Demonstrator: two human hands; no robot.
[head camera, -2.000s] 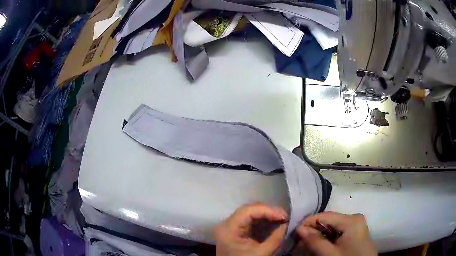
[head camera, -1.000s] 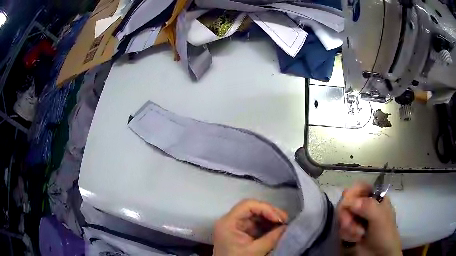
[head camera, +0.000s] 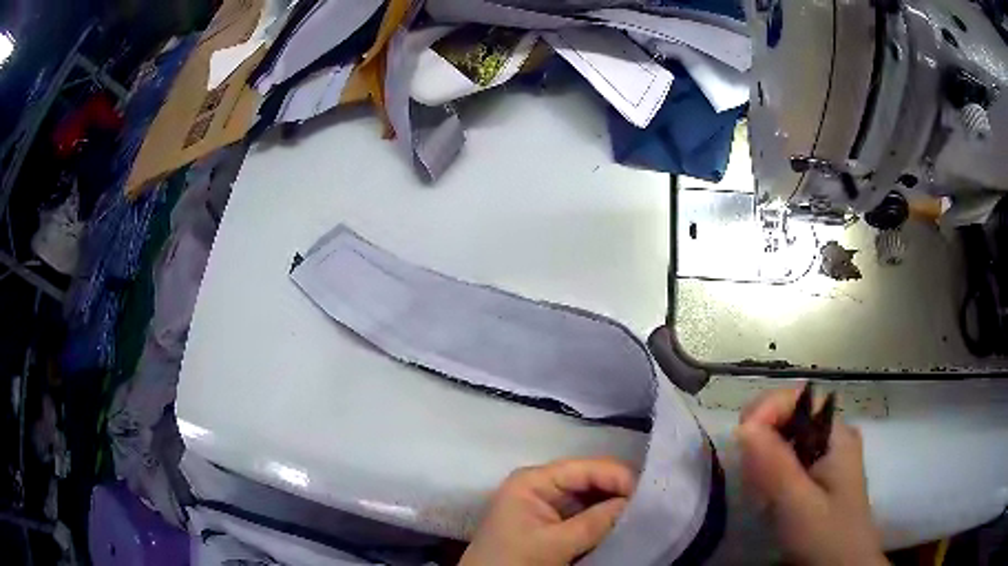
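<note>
A long curved grey band (head camera: 497, 337) lies on the white table, its far end at the left and its near part bending down over the front edge. Black edging (head camera: 486, 387) shows along its lower side. My left hand (head camera: 553, 509) pinches the near part of the band at its left edge. My right hand (head camera: 807, 470), right of the band and apart from it, holds small dark thread snips (head camera: 812, 426) with the two points up and apart. The band's near end is cut off by the picture's bottom edge.
The sewing machine head (head camera: 829, 100) stands at the upper right over its metal bed (head camera: 840, 321). Black-handled scissors (head camera: 978, 293) lie at the far right. Cloth offcuts (head camera: 619, 72) and cardboard (head camera: 193, 122) are at the back. A purple stool (head camera: 138, 531) is at the lower left.
My right hand has moved off the band to the right with the snips, which now point up. The band's near part has shifted slightly right. My left hand still pinches it.
</note>
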